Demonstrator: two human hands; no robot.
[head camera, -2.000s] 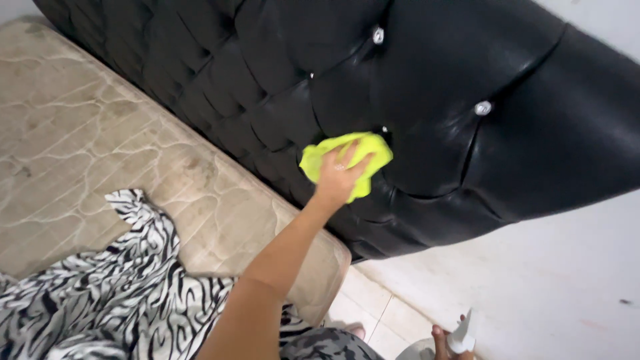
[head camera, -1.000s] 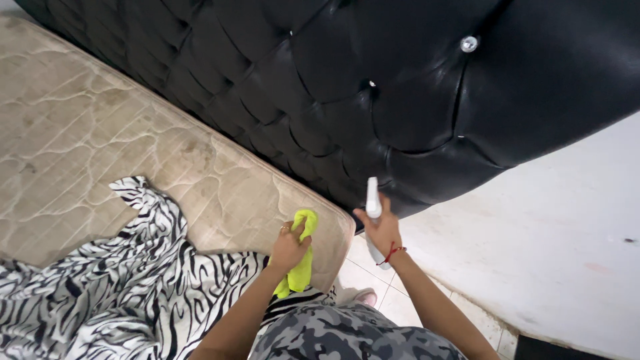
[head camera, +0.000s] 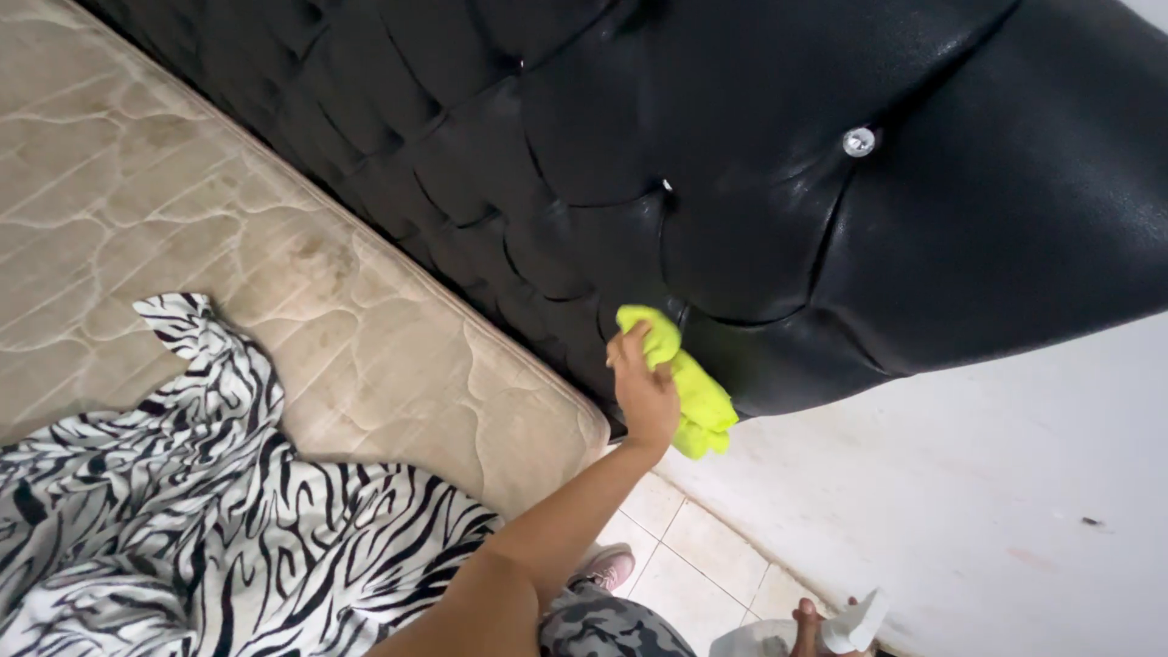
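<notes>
My left hand (head camera: 646, 388) grips a bunched neon-yellow cloth (head camera: 701, 397) against the lower edge of the black tufted headboard (head camera: 748, 237), close to the mattress corner. At the bottom right, my right hand (head camera: 808, 630) is closed around a spray bottle with a white nozzle (head camera: 856, 622); the frame's edge cuts off part of both. Crystal-like buttons, one of them a large clear button (head camera: 859, 141), sit in the headboard's tufts.
A stained beige quilted mattress (head camera: 401, 338) lies along the headboard on the left, with a zebra-print fabric (head camera: 347, 538) heaped on it. A white wall (head camera: 995, 474) rises at the right. Below are floor tiles (head camera: 698, 566) and a pink shoe (head camera: 607, 566).
My left hand has moved with the yellow cloth from over the mattress corner to the headboard. My right hand has lowered the spray bottle away from the headboard toward the bottom edge.
</notes>
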